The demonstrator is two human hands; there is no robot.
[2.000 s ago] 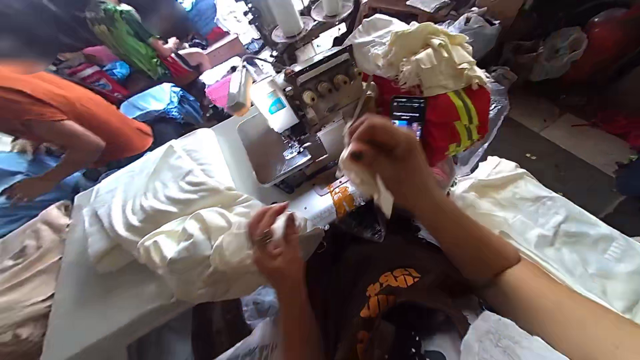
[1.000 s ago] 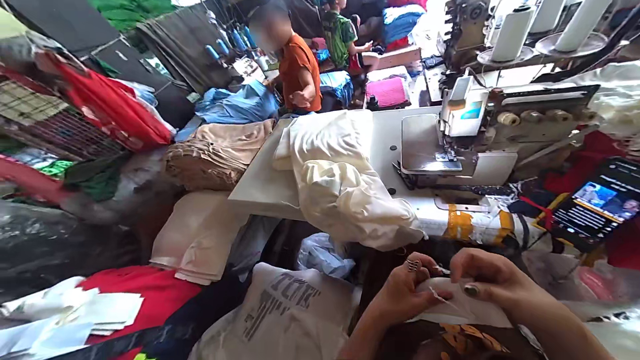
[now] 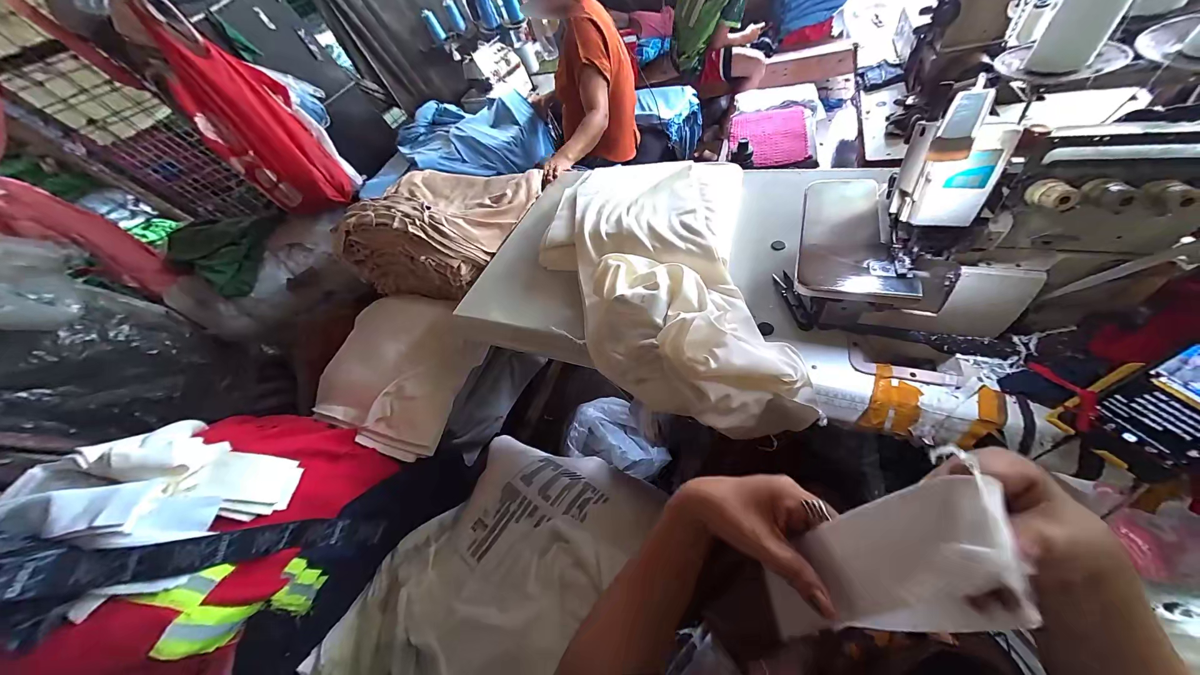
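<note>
Between my two hands, above my lap, is a small piece of white fabric (image 3: pixel 914 562). My left hand (image 3: pixel 759 534), with a ring on one finger, grips its left side between thumb and fingers. My right hand (image 3: pixel 1031 525) holds its upper right edge, where a loose strip or thread curls up; some of its fingers are hidden. Beyond the hands, cream fabric (image 3: pixel 675 309) lies heaped on the white sewing table (image 3: pixel 525 300) and hangs over its front edge. An industrial sewing machine (image 3: pixel 956 178) stands at the right, with small black snips (image 3: pixel 793 300) beside its plate.
A phone (image 3: pixel 1158 403) with a lit screen is at the right. Left of me lie a printed off-white garment (image 3: pixel 525 544), red fabric (image 3: pixel 309 450) with white pieces (image 3: pixel 178 478), and folded tan cloth (image 3: pixel 441 225). A person in an orange top (image 3: pixel 600 84) stands behind the table.
The view has swung left since the oldest frame. The white piece, low between my hands one second ago, is now raised and spread out between them.
</note>
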